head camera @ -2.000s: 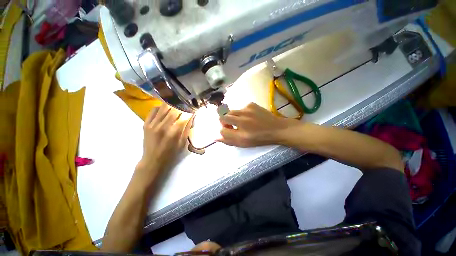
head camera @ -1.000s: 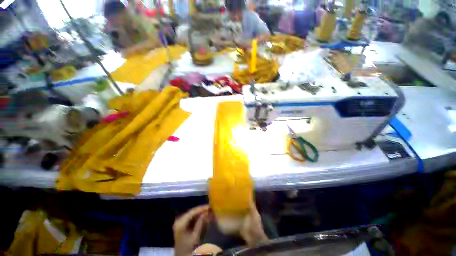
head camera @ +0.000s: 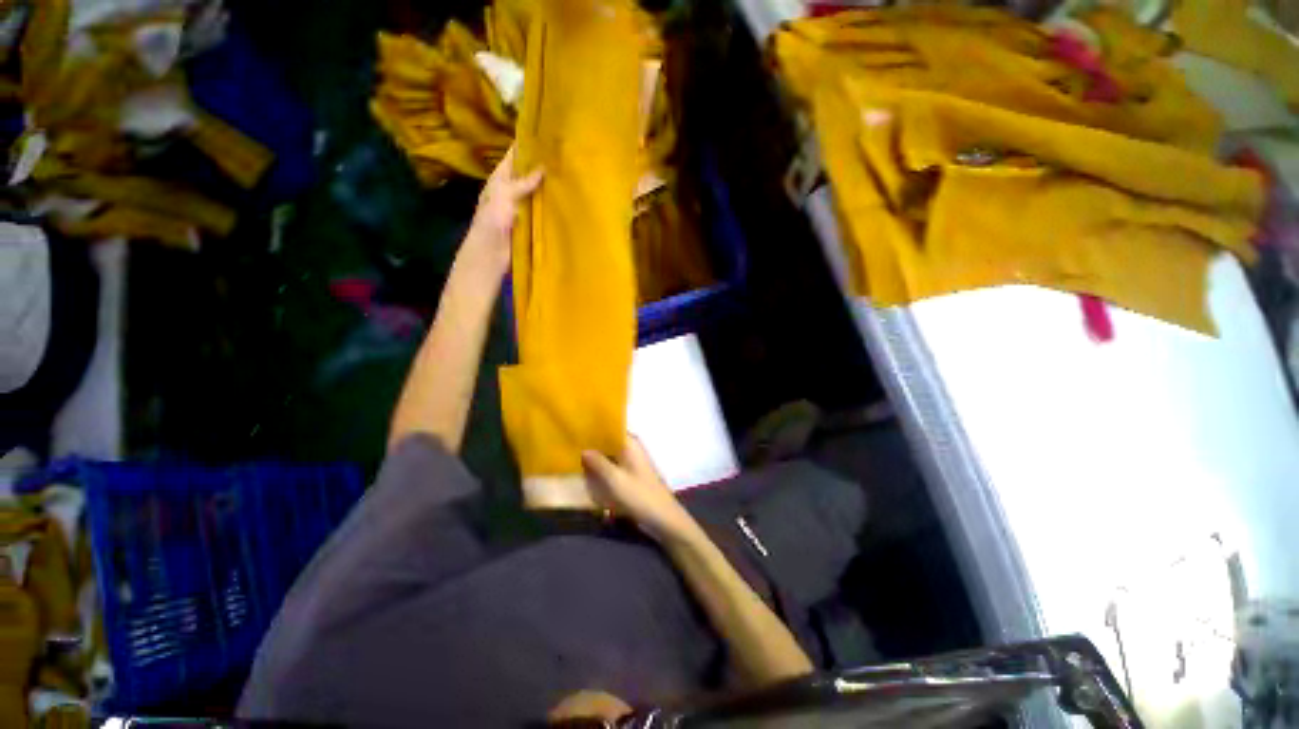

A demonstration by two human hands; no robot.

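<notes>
A long mustard-yellow sleeve panel is stretched over my lap and the bin beyond it. Its near end carries a pale strip. My left hand holds the panel's left edge near the far end; the fingertips are partly behind the cloth. My right hand grips the near end beside the pale strip, thumb on top. Behind the panel, a blue bin holds more mustard pieces, partly covered by the panel.
The white machine table is on the right, bearing a thick bundle of mustard pieces with pink-red strips. A blue crate stands at lower left. More yellow pieces lie at upper left. A white board is below.
The view has swung left, away from the sewing machine. The sleeve panel has moved from the table edge to over the bin, and my left hand is now farther up it.
</notes>
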